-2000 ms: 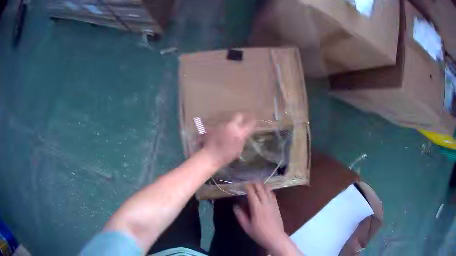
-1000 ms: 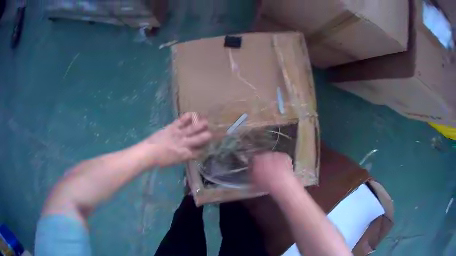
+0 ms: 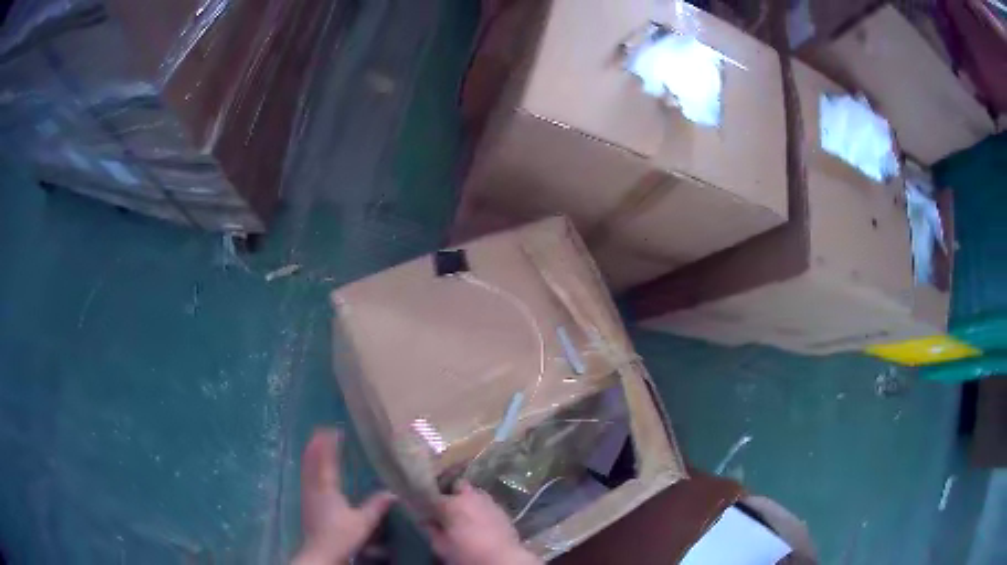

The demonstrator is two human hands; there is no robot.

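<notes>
The taped carton [image 3: 442, 342] stands on the floor, turned at an angle, with shiny tape bands and a black patch on top. Its near part has an opening with crumpled clear film [image 3: 530, 469] inside. A thin pale string [image 3: 541, 337] curves over the top from the black patch towards the opening. My right hand [image 3: 475, 528] is at the left edge of the opening, fingers curled; its grip cannot be made out. My left hand [image 3: 337, 513] is beside the carton's left side, thumb and fingers apart, empty. Both hands are partly cut off by the bottom edge.
Large cartons with torn white patches [image 3: 652, 121] stand behind and right. A film-wrapped stack [image 3: 144, 121] is at upper left. A brown carton [image 3: 652, 524] with a white sheet [image 3: 734, 539] lies at bottom right. A yellow and green object [image 3: 928, 351] is at right.
The view has shifted; the taped carton appears lower, further left and tilted. My right hand has moved from the opening's middle to its left edge. My left hand has come off the carton top to its left.
</notes>
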